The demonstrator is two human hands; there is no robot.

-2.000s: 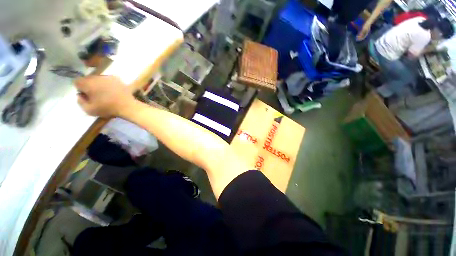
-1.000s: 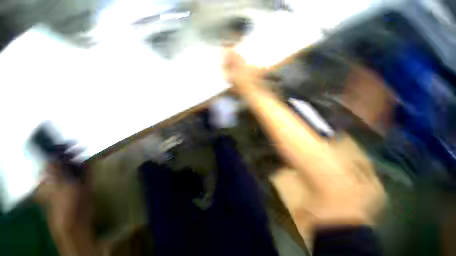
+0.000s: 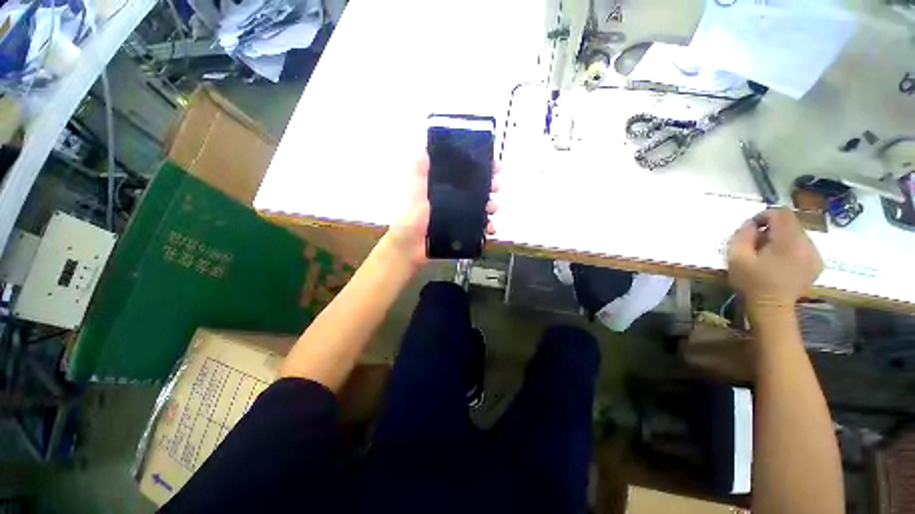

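Observation:
My left hand holds an upright black smartphone over the front edge of the white machine table. The phone's screen is dark with a pale strip at the top. My right hand rests on the table's front edge at the right, fingers curled; whether it holds anything is hidden. Dark scissors lie open-looped behind it. A thin dark tool lies just beyond the right hand, with a small brown block beside its fingers.
Needle and presser foot parts stand behind the phone. A pale sheet lies at the back. A green carton and a brown carton stand at left. A small dark rectangle lies far right. A white and black bundle hangs below the table.
The view has swung left and steadied. My left hand, blurred at the table's left edge one second ago, now shows clearly with the phone before me. My right hand stays at the table's edge.

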